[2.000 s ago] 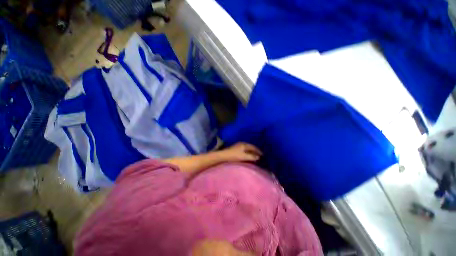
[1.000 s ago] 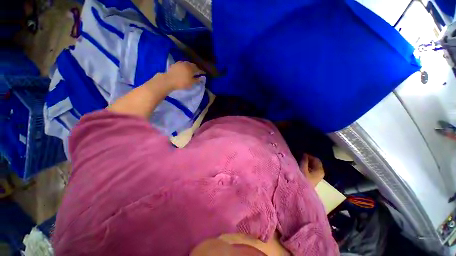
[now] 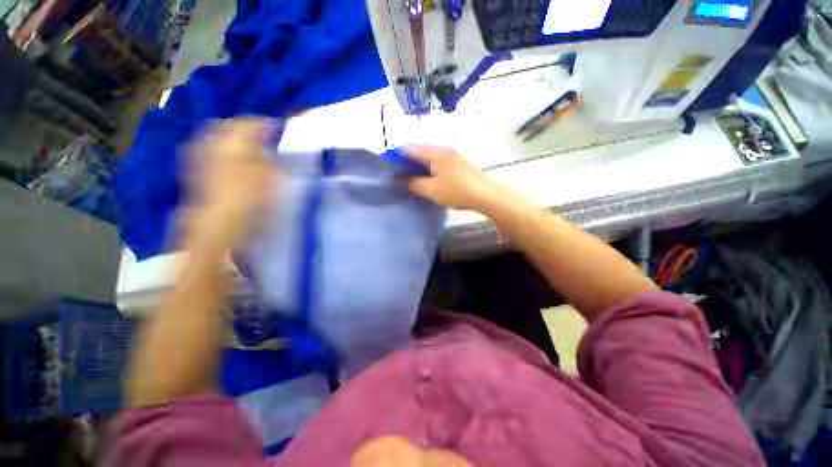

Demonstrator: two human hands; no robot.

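A pale grey-blue panel (image 3: 369, 260) with a narrow blue strip (image 3: 313, 237) hangs over the table's front edge towards my lap. My right hand (image 3: 447, 178) pinches its upper right corner, where a bit of blue shows, just in front of the needle area. My left hand (image 3: 228, 178) is blurred at the panel's upper left side; its fingers cannot be made out. The presser foot and needle (image 3: 417, 96) of the white sewing machine (image 3: 602, 87) are beyond the panel, with no cloth seen under them.
Royal-blue fabric (image 3: 301, 55) is heaped at the table's left. Thread snips (image 3: 549, 116) lie on the machine bed. A small tray (image 3: 751, 137) is at the table's right end. Orange-handled scissors (image 3: 675, 263) and a cream card (image 3: 566, 333) are below the table. A blue crate (image 3: 100, 351) is at lower left.
The view has swung right to the machine. The pale panel is now up at the table edge between both hands. The blue panel no longer lies at the needle.
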